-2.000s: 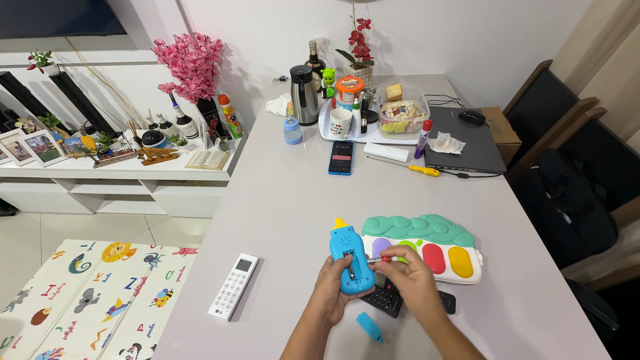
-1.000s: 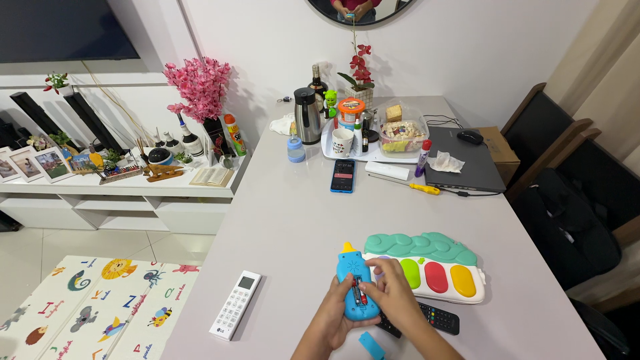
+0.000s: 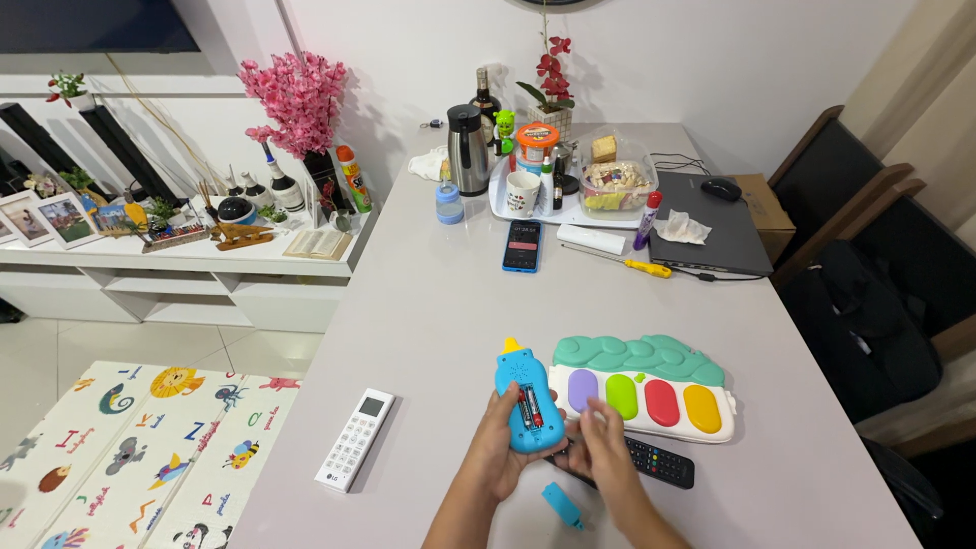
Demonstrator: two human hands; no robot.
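My left hand (image 3: pixel 499 435) holds a blue bottle-shaped toy (image 3: pixel 521 366) with a yellow tip, its back facing up. Two batteries (image 3: pixel 531 406) lie side by side in its uncovered compartment. Just right of the toy is my right hand (image 3: pixel 598 450), slightly blurred, fingers apart, with nothing visible in it. Below the hands, a small blue battery cover (image 3: pixel 562 505) rests on the table. A black remote control (image 3: pixel 659 462) lies partly hidden behind my right hand. Beyond it sits a toy piano (image 3: pixel 690 412) with coloured oval keys and a green top.
At the left is a white LG remote control (image 3: pixel 355 440). Farther back are a phone (image 3: pixel 522 246), a yellow-handled screwdriver (image 3: pixel 648 268), a closed laptop (image 3: pixel 709 229) and a white tray (image 3: pixel 499 200) with a mug and food containers. A steel thermos (image 3: pixel 467 152) stands beside the tray.
My right hand has moved off the toy's battery compartment, where its fingers were a second ago. Two batteries now show fully inside. The toy remains in my left hand.
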